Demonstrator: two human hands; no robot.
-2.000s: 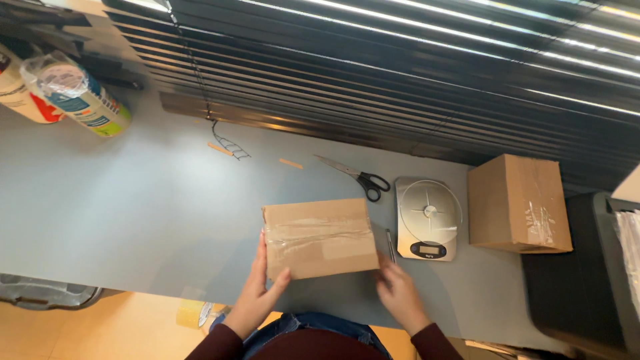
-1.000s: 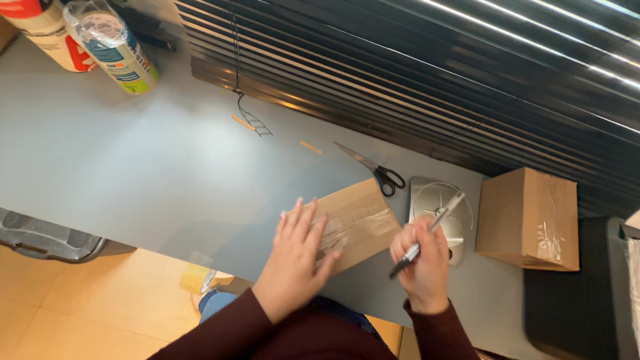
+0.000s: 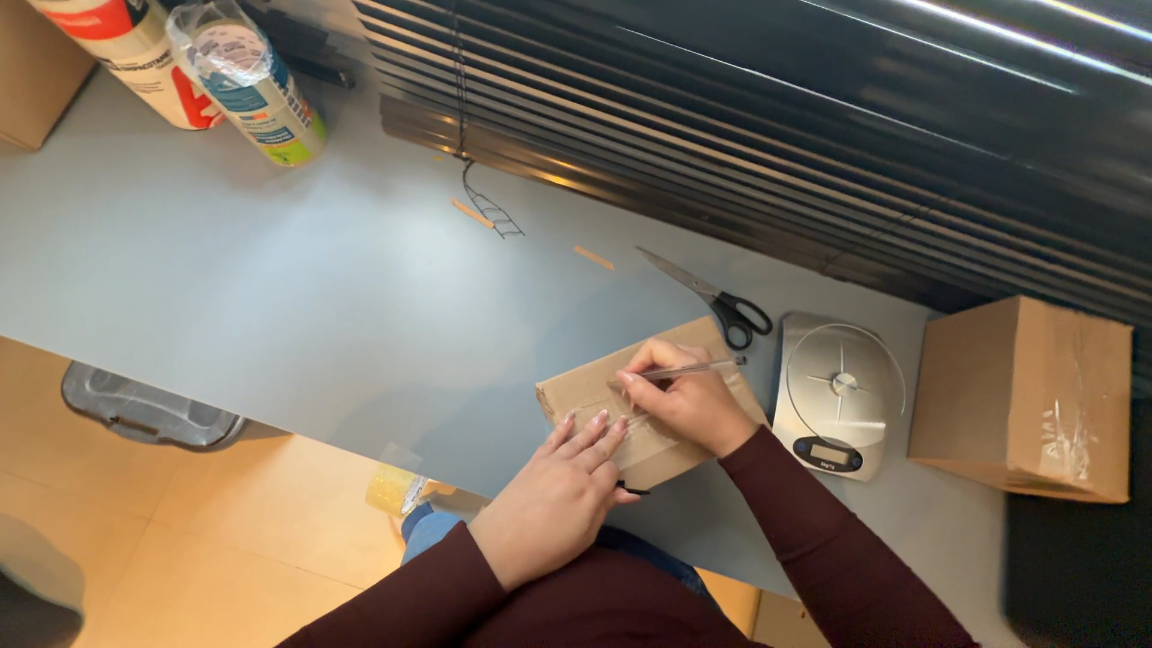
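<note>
A taped cardboard box (image 3: 661, 454) lies at an angle on the grey table near its front edge. My right hand (image 3: 688, 396) grips a clear-barrelled pen (image 3: 697, 367), its tip side down at the top of the box. Flat on the lower left part of the box rests my left hand (image 3: 562, 495), with a small black piece, perhaps a pen cap, showing by its fingers. Black-handled scissors (image 3: 720, 301), blades apart from the box, lie just behind it. To the right is a digital kitchen scale (image 3: 841, 387) with a round steel platform.
A second cardboard box (image 3: 963, 387) stands right of the scale. Window blinds (image 3: 684, 193) run along the back edge, their cord (image 3: 490, 202) touching the table near cardboard strips (image 3: 594, 257). Wrapped tape rolls (image 3: 261, 99) stand at back left. A black lidded container (image 3: 153, 409) is below the front edge.
The box has turned since two seconds ago. My right hand, which held the pen raised above the scale side one second ago, has moved left onto the box. My left hand remains on the box.
</note>
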